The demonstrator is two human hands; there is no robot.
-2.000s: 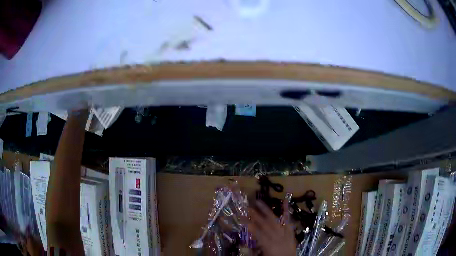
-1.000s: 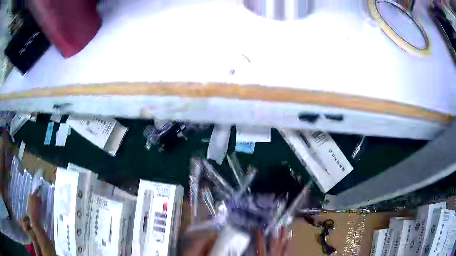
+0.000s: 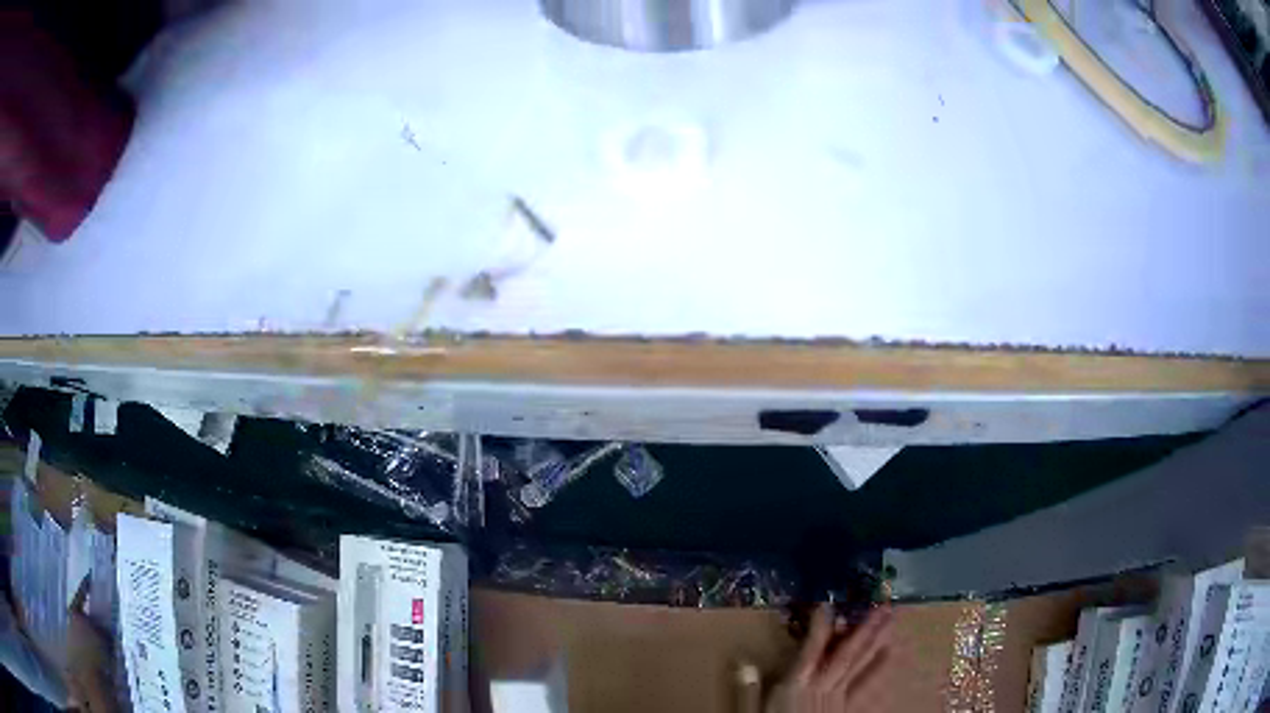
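My right hand is at the bottom, right of centre, blurred, with its fingers spread over the brown work surface. A dark tangle, seemingly cables, lies just beyond its fingertips at the belt's near edge; contact is unclear. A small fingertip-like shape shows left of this hand; I cannot tell whose it is. My left hand is not clearly in view. Clear-wrapped slim parts lie on the dark green belt, partly hidden under the shelf edge. A plain white piece is cut off at the bottom edge.
White printed retail boxes stand at left, and more boxes at right. The white wood-edged shelf crosses above, holding a silver cylinder, a cream-yellow ring and a maroon object. Another person's hand shows far left.
The clear-wrapped parts have gone from the brown work surface to the belt. The dark cables are now at the belt's near edge, beside my right hand. The forearm seen earlier at left is gone.
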